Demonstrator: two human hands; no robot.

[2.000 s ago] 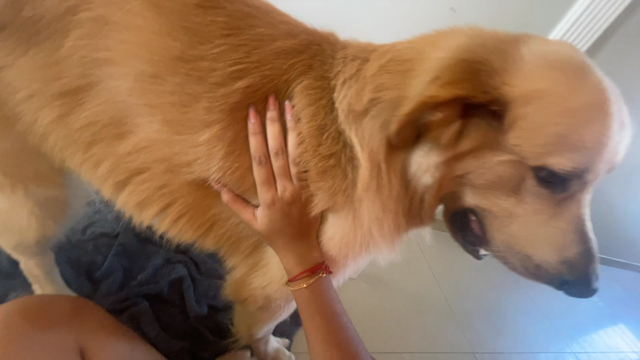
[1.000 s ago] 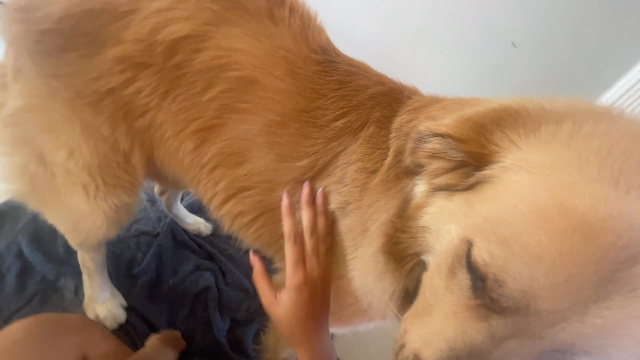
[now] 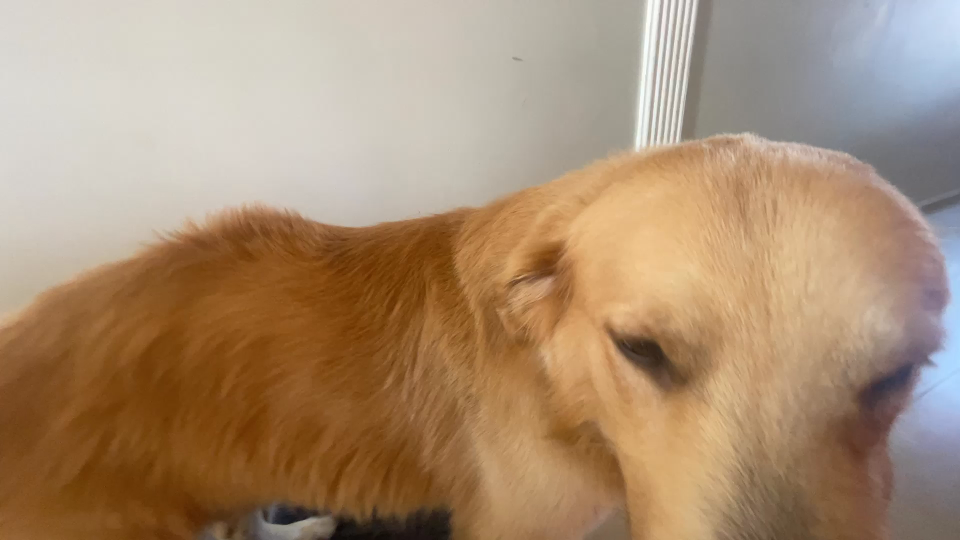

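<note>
A golden-furred dog (image 3: 300, 360) stands side-on across the head view, its body reaching off the left edge. Its head (image 3: 735, 300) fills the right side, close to the camera and turned toward it, with the muzzle cut off by the bottom edge. One pale paw (image 3: 296, 525) shows under the belly, beside a dark cloth (image 3: 397, 523). Neither of my hands is in the picture, so what they hold or touch cannot be seen.
Behind the dog rises a plain light wall (image 3: 300, 105) with a small dark mark. A white ridged trim strip (image 3: 666, 71) runs down it at the upper right. Beyond that are a grey surface (image 3: 810, 82) and pale floor tiles (image 3: 930, 435) at the right edge.
The hand that lay on the dog's side and shoulder has gone out of view. The dog's head has turned from facing right toward the camera. The view has tilted up.
</note>
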